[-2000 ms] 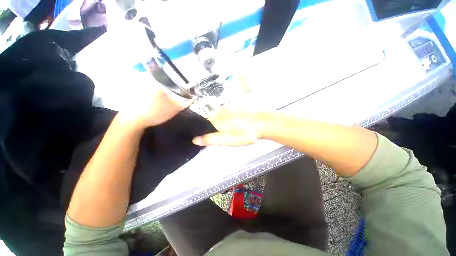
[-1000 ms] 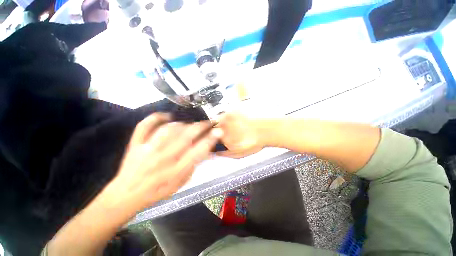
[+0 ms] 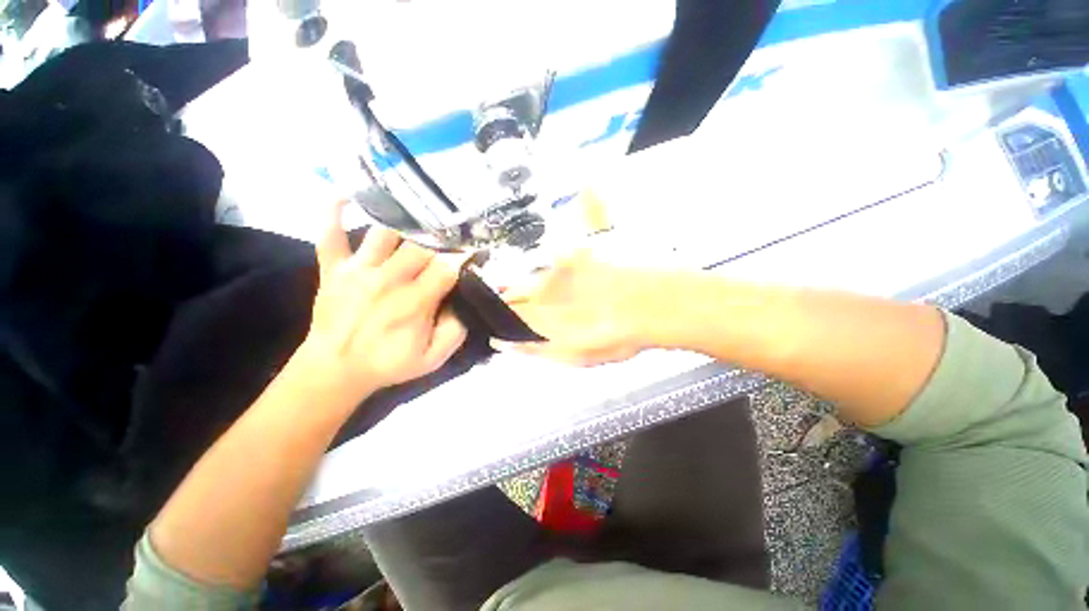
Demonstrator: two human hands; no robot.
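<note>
A black garment lies in a large heap [image 3: 96, 239] left of the machine and runs to the needle area. Its black sleeve end [image 3: 492, 313] lies between my two hands, just in front of the presser foot area [image 3: 478, 245]. My left hand [image 3: 388, 304] has its fingers on the cloth left of the foot, thumb side by the sleeve end. My right hand [image 3: 567, 313] holds the right edge of the sleeve end between thumb and fingers. The needle tip is hidden by glare and metal parts.
The white sewing machine head [image 3: 597, 72] stands behind the hands. A black strap [image 3: 705, 66] hangs over its arm. A tan block [image 3: 594, 209] sits right of the foot. A control panel [image 3: 1041, 167] is at the right. A measuring tape [image 3: 621, 418] runs along the front edge.
My left hand has moved from a blurred position in front of the sleeve end, up and back onto the cloth beside the foot. The sleeve end now shows as a black band between the hands.
</note>
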